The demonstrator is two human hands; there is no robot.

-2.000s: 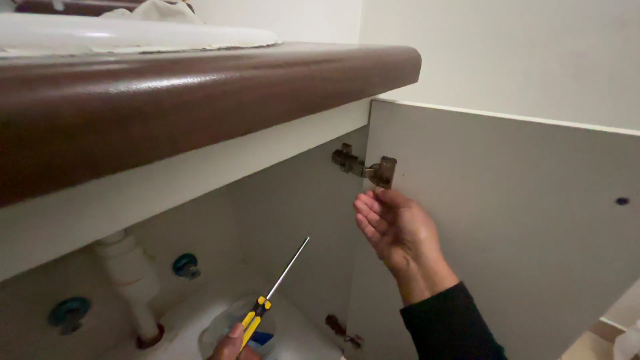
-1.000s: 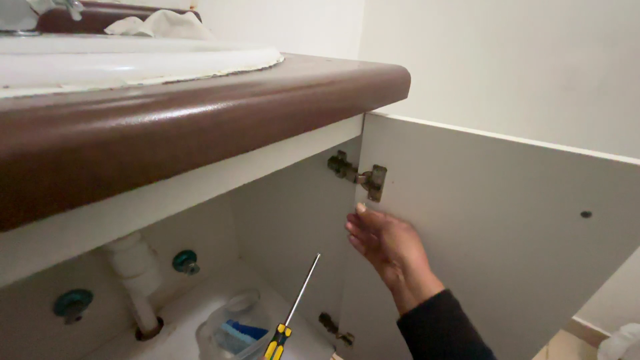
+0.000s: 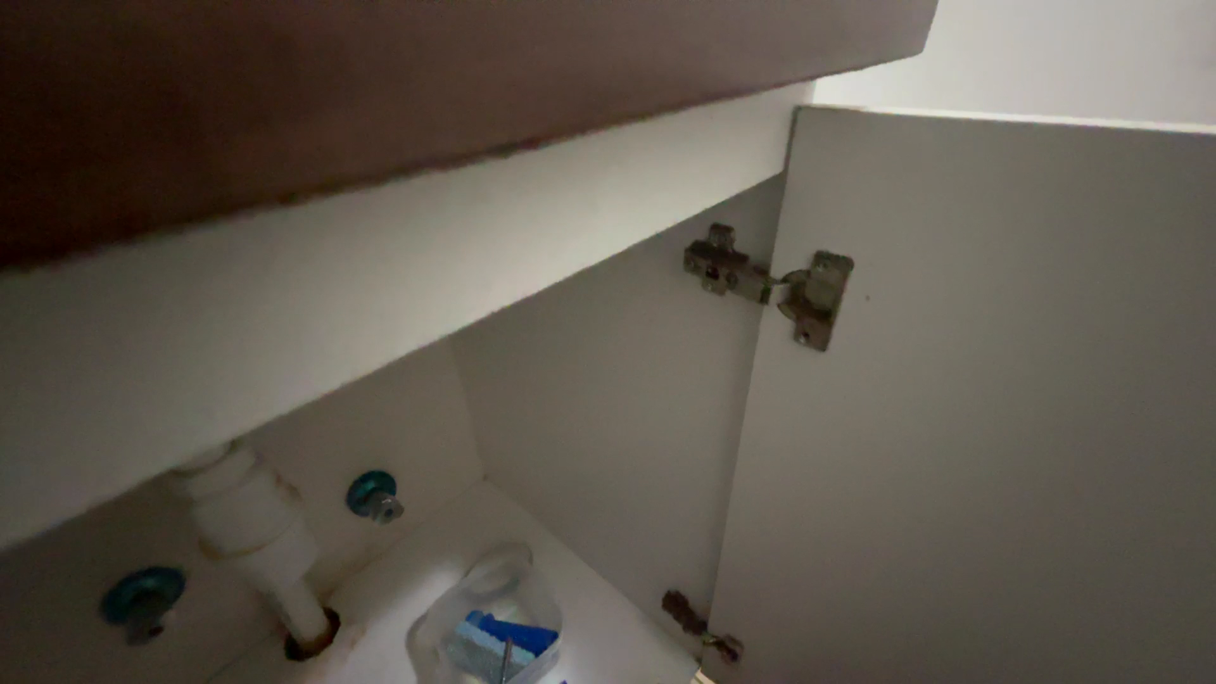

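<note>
Neither of my hands is in the head view. The upper concealed cabinet hinge (image 3: 769, 285) joins the cabinet's side panel to the open white door (image 3: 978, 408). A lower hinge (image 3: 701, 627) shows near the bottom of the same door edge. At the bottom edge, a metal shaft (image 3: 506, 660) rises in front of a clear plastic container (image 3: 432, 622) that holds blue items (image 3: 518, 635); its handle and whatever holds it are out of view.
A brown countertop edge (image 3: 475, 76) and a white rail (image 3: 399, 323) overhang the cabinet. Inside are a white drain pipe (image 3: 252, 522) entering a hole in the floor, and two wall fittings with blue-green flanges (image 3: 370, 494) (image 3: 142, 598).
My right hand, earlier beside the upper hinge, has left the view. The yellow and black screwdriver handle is no longer visible. The view has moved closer under the countertop.
</note>
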